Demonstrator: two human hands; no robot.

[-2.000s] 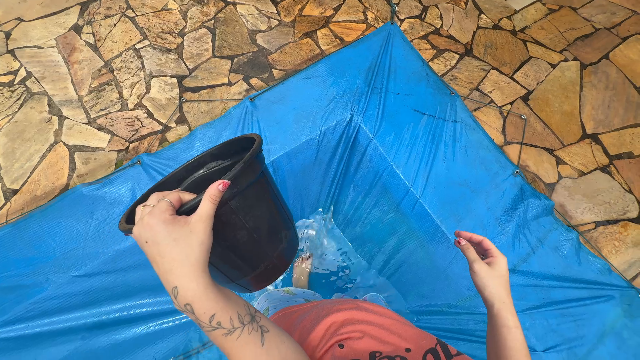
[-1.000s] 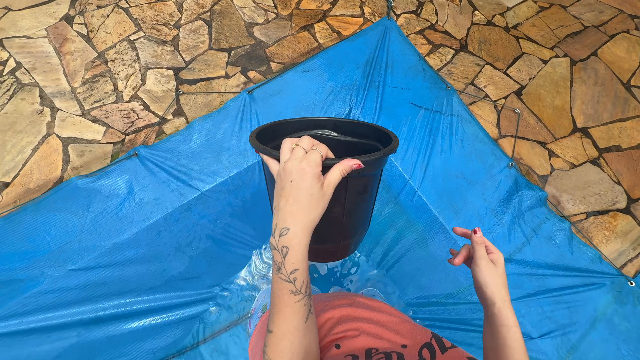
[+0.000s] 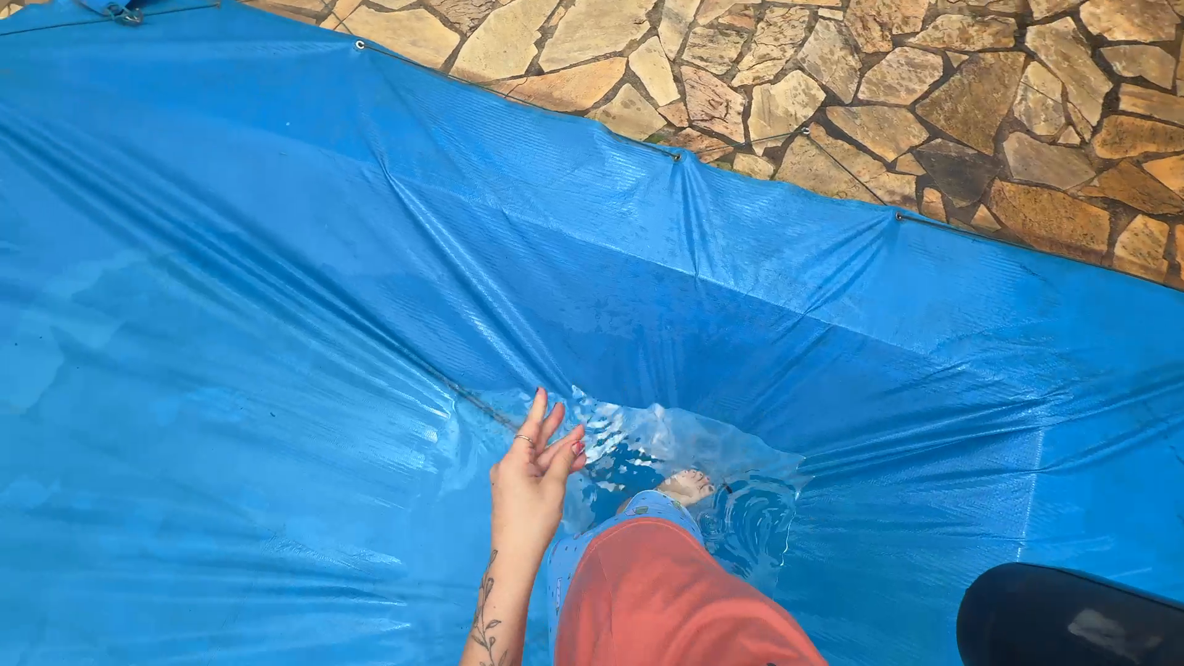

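Note:
My left hand (image 3: 536,449) hangs over the water at the middle of the view, fingers apart and slightly bent, holding nothing. A ring and a tattooed forearm show on it. Below and right of it, my bare foot (image 3: 686,486) stands in the shallow water (image 3: 638,458) pooled on the blue tarp (image 3: 305,305). At the bottom right corner, part of a black plastic bucket (image 3: 1064,615) shows, tipped over; its rim is cut off by the frame. My right hand is out of view, so what it holds cannot be seen.
The tarp's raised edge, with metal eyelets (image 3: 676,157) and a thin cord (image 3: 851,176), runs across the top. Beyond it lies irregular stone paving (image 3: 971,92). Deep folds slope down to the pool of water around my foot.
My left hand has let go of the black bucket, which has gone from the middle to the bottom right edge. My right hand has left the view. The view has turned strongly.

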